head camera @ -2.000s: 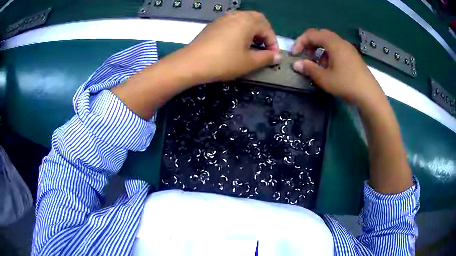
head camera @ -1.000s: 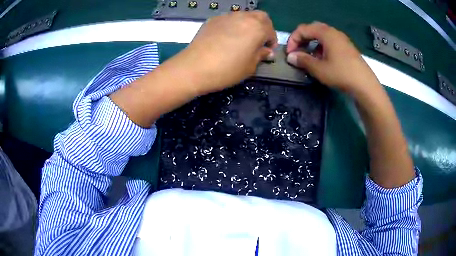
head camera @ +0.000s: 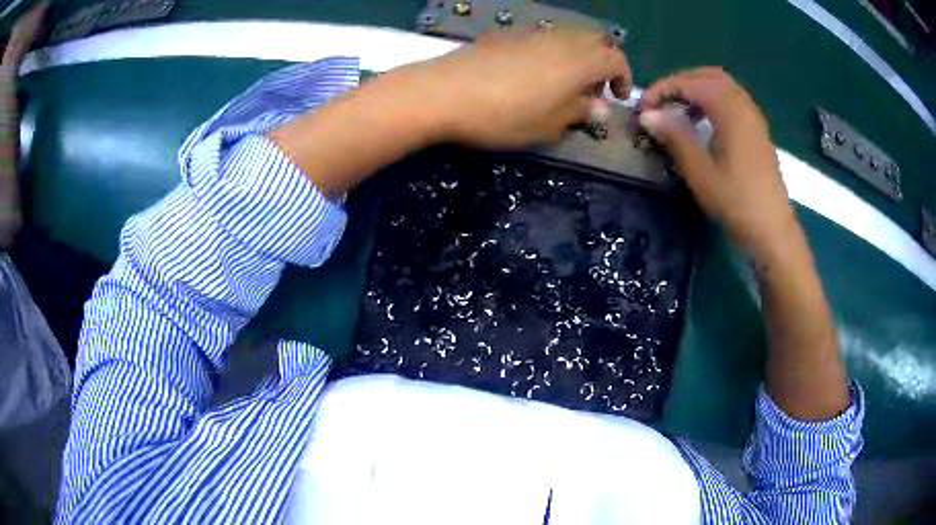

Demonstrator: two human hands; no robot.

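A grey fixture plate (head camera: 606,154) lies at the far edge of the black parts tray, partly under my hands. Two of its round positions show between my fingers. My left hand (head camera: 534,90) is over its left part, with thumb and fingers close together by a round position. My right hand (head camera: 724,149) is at its right part, thumb and forefinger bent toward each other. Any small part between the fingertips is too small and blurred to tell. The black tray (head camera: 523,231) holds many small black parts (head camera: 452,308), seen mostly as white curved glints.
Behind my left hand, another fixture (head camera: 523,18) lies past the white strip (head camera: 257,41). Other fixtures lie at the far left (head camera: 113,14) and right (head camera: 860,154), with one cut off at the right edge. Part of another person's arm (head camera: 10,133) shows at the left edge.
The view has shifted, so tray and hands appear farther right. My hands remain at the fixture; its round positions now show more clearly between my fingers. An arm has appeared at the left edge.
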